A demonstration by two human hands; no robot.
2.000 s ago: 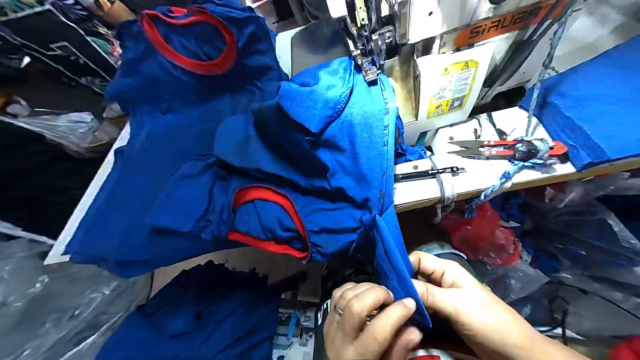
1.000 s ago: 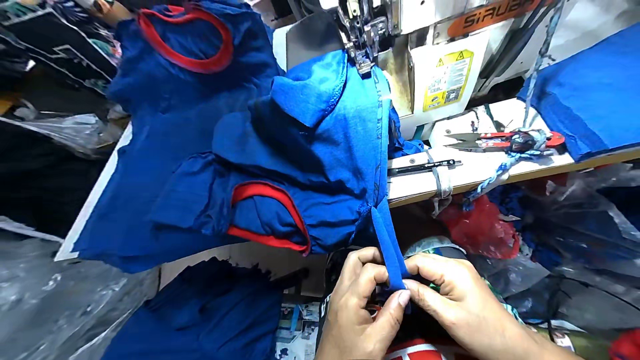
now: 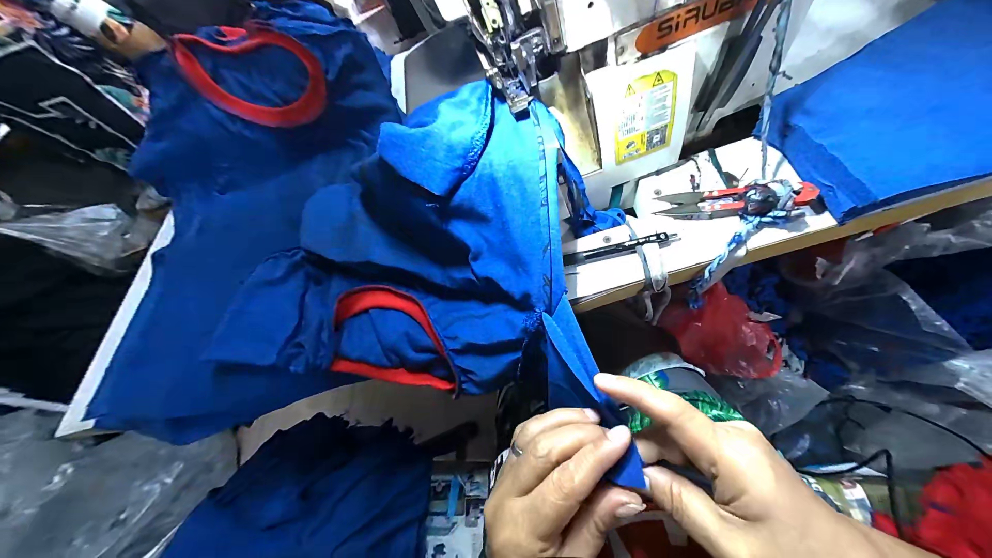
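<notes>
A blue fabric strip (image 3: 577,360) hangs from the near end of a blue garment (image 3: 465,256), whose edge lies under the presser foot (image 3: 518,101) of an industrial sewing machine (image 3: 573,31). My left hand (image 3: 554,473) pinches the strip's lower end between thumb and fingers, and a ring sits on one finger. Close beside it on the right, my right hand (image 3: 717,457) holds the same end, its index finger along the strip's edge. The garment has an opening with red trim (image 3: 395,376). Another blue garment with a red neckband (image 3: 271,116) lies to the left.
Red-handled thread snips (image 3: 736,201) and a black pen (image 3: 620,248) lie on the machine table (image 3: 697,256). Folded blue fabric (image 3: 891,108) rests at the right. Below are a red plastic bag (image 3: 721,329), clear plastic and dark blue cloth (image 3: 310,488). Another person's hand (image 3: 132,39) shows at the upper left.
The strip looked narrow and folded one second ago; now it is spread wider near my hands. My right index finger has extended up along it. The garment stays under the presser foot.
</notes>
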